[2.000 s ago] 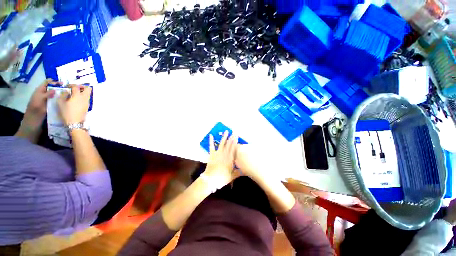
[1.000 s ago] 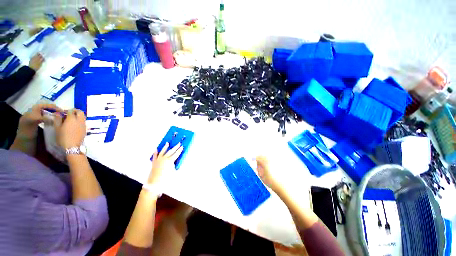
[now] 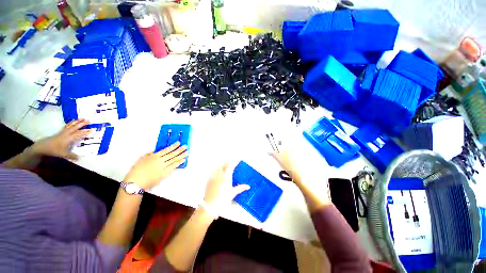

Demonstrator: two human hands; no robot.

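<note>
A blue insert tray point(image 3: 257, 191) lies on the table in front of me. My left hand point(image 3: 219, 186) is at its left edge, fingers apart, with the thumb over the tray's edge. My right hand point(image 3: 283, 158) is right of and above the tray, with its fingertips on a black USB cable point(image 3: 274, 143). The silver-tipped plugs stick out beyond the fingers and a dark loop shows below the hand. A filled tray point(image 3: 178, 131) with two upright plugs lies to the left, under the neighbour's hand.
Cable pile point(image 3: 234, 80) at the back centre. Tray stacks point(image 3: 391, 98) and loose blue trays point(image 3: 331, 139) at the right. Smartphone point(image 3: 342, 200) beside the plastic basket point(image 3: 379, 213) of printed packs. A person at the left has one hand near a printed package point(image 3: 96, 139); finished packs point(image 3: 90, 85) stand behind.
My left hand has left the filled tray and moved right to the other tray. My right hand has moved up slightly, with a cable now at it. The neighbour's hand has reached onto the filled tray.
</note>
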